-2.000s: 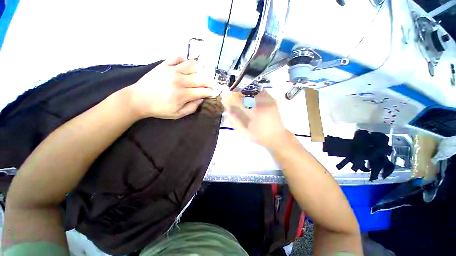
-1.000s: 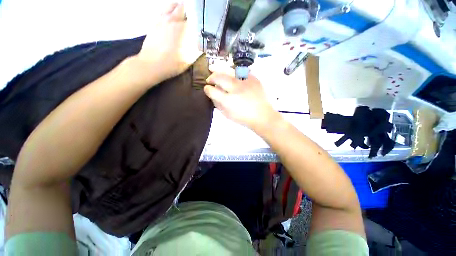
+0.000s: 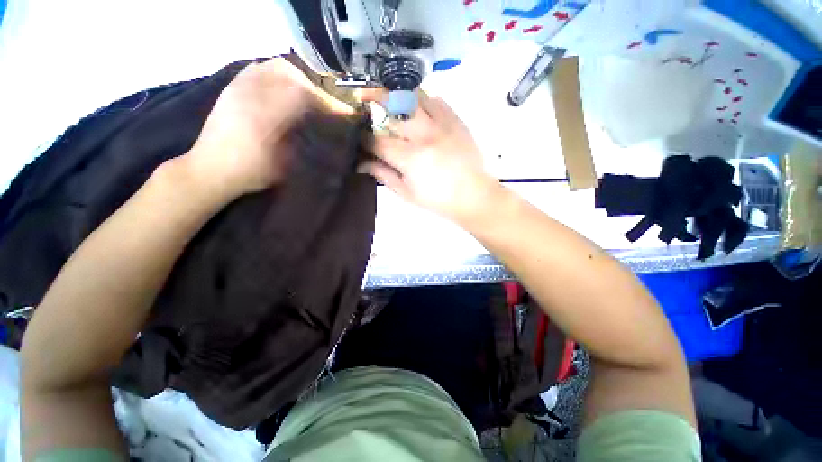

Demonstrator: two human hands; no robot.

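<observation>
The dark brown garment point(image 3: 270, 262) covers the left of the machine table and hangs over my lap. Its top right corner lies by the presser foot point(image 3: 351, 81), where a brownish-tan strip point(image 3: 329, 95) shows. My left hand point(image 3: 252, 126) is on the garment left of the needle area, its fingers blurred and partly hidden; it grips the cloth. My right hand point(image 3: 424, 153) holds the garment's right edge just below the presser foot, thumb and fingers at the cloth. The fingertips are partly hidden by a grey-capped machine part point(image 3: 402, 97).
The white sewing machine point(image 3: 649, 99) with red and blue marks stands behind and right. A tan strip point(image 3: 574, 126) and bunched black fabric strips point(image 3: 680, 203) lie on the table point(image 3: 442, 257). Below are a blue bin point(image 3: 694, 311) and a red-and-black bag point(image 3: 532, 352). White cloth point(image 3: 171, 429) lies lower left.
The view has shifted, so the machine head sits higher. My left hand has moved from beyond the needle area back onto the garment. My right hand stays at the cloth's edge.
</observation>
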